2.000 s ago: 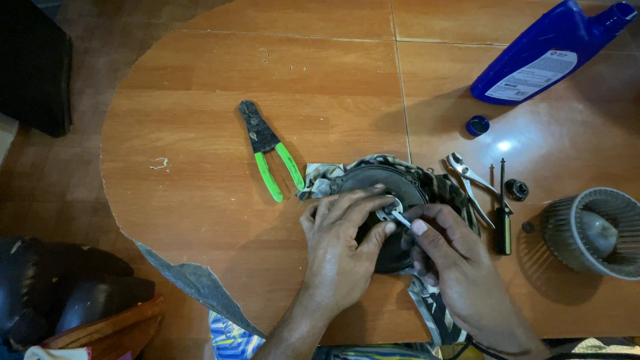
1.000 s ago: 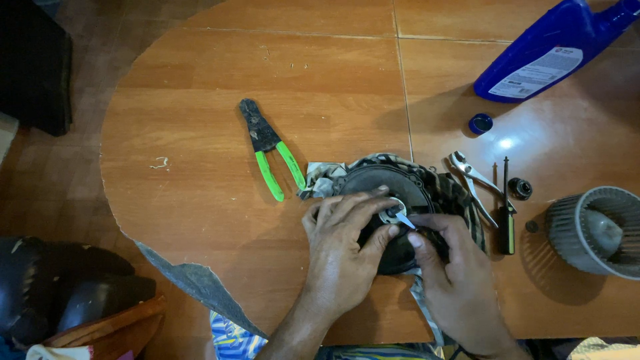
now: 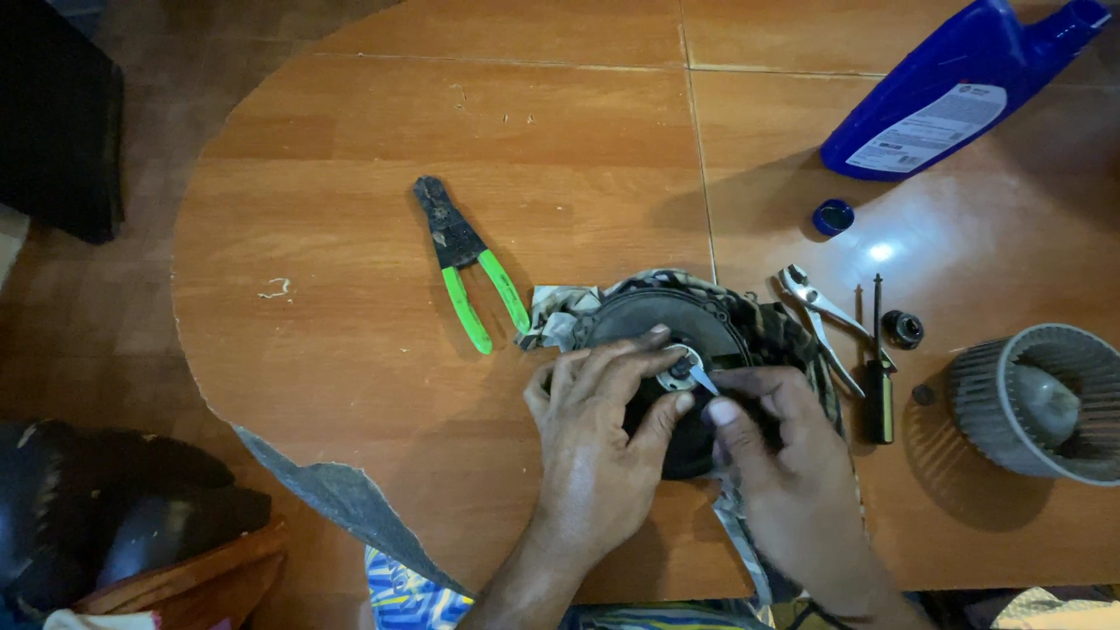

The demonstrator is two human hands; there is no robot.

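Note:
A round black motor housing (image 3: 665,315) lies on a patterned cloth (image 3: 792,337) near the table's front edge. At its middle is a small silvery round part (image 3: 681,367) with a dark center. My left hand (image 3: 604,429) rests over the housing's left side, its fingertips and thumb around the silvery part. Between the thumb and forefinger of my right hand (image 3: 779,455) is a small pale pointed piece (image 3: 703,380), its upper end against the dark center. Whether it is a blade or a strip, I cannot tell.
Green-handled wire strippers (image 3: 464,262) lie left of the cloth. To the right are slip-joint pliers (image 3: 822,306), a screwdriver (image 3: 878,385), a black ring-shaped part (image 3: 903,329) and a grey blower wheel (image 3: 1015,394). A blue plastic bottle (image 3: 927,96) and its cap (image 3: 833,217) are farther back.
The small pale piece has changed its tilt and now points down to the right. My right hand has shifted slightly, while my left hand stays about where it was on the housing.

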